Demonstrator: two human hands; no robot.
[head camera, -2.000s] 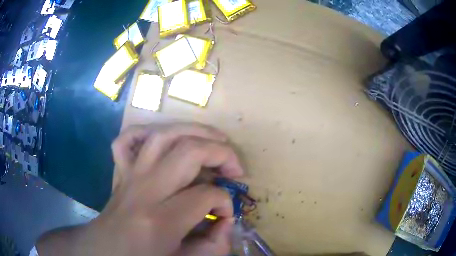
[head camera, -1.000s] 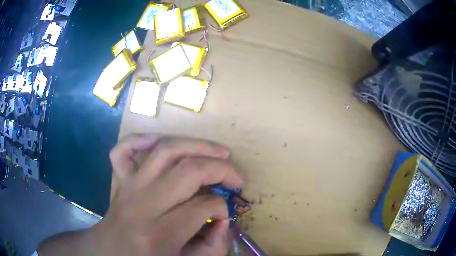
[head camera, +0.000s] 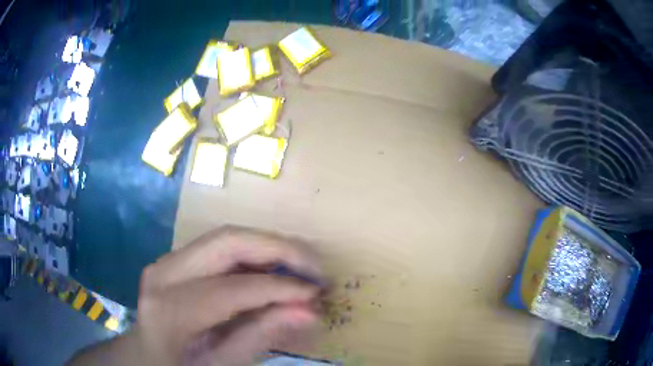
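Observation:
My left hand (head camera: 229, 297) is over the lower left of the cardboard sheet (head camera: 401, 207), blurred, with its fingers curled around a small dark blue circuit board (head camera: 290, 272), of which only an edge shows. A pale, flat piece (head camera: 297, 359) shows under the hand at the bottom edge; I cannot tell what it is. My right hand is not in view. Several silver-white pouch cells with yellow edges (head camera: 210, 163) lie at the upper left of the cardboard, some overlapping and some over the green bench.
A blue-yellow box with glittering silvery contents (head camera: 573, 275) stands at the right. A black fan with a spiral wire guard (head camera: 580, 154) is behind it. Rows of white-silver assemblies (head camera: 46, 143) lie at the far left. Clear plastic (head camera: 480, 32) is at the back. Yellow-black floor tape (head camera: 89, 304) shows lower left.
My left hand has shifted slightly left, and less of the blue board shows. The shiny metal tool and red wires beside the fingers are no longer visible. The camera view has shifted and shows more of the back.

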